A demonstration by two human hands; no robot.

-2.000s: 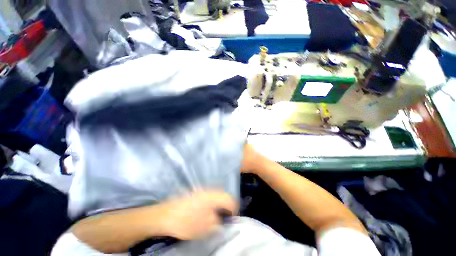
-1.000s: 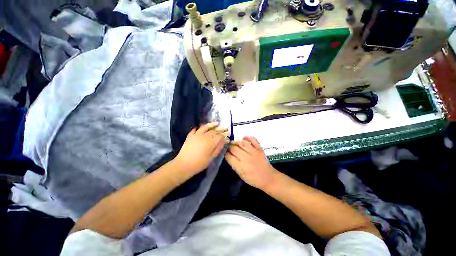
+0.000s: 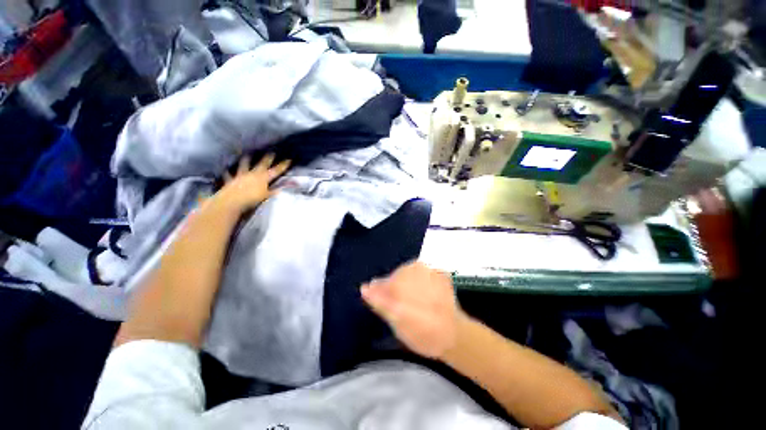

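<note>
The grey garment piece [image 3: 269,285] lies bunched over the left of the table and hangs toward my lap. A dark panel [image 3: 353,285] runs along its right side, and another dark band [image 3: 353,130] crosses the heap higher up. My left hand [image 3: 252,183] lies on the grey cloth with its fingers spread. My right hand [image 3: 416,309] is blurred over the dark panel, fingers bent; whether it grips the cloth is unclear. The sewing machine [image 3: 504,143] stands right of the cloth, and no cloth shows under its head.
Black-handled shears [image 3: 595,238] lie on the white machine table [image 3: 504,252] below the machine. A dark green recess [image 3: 670,242] is at the table's right end. A black slab [image 3: 684,113] is mounted above the machine. A blue bin [image 3: 55,176] stands at far left.
The garment has moved from beside the needle into a heap at left. My left hand has moved up and left onto it; my right hand has moved lower. The view has shifted back.
</note>
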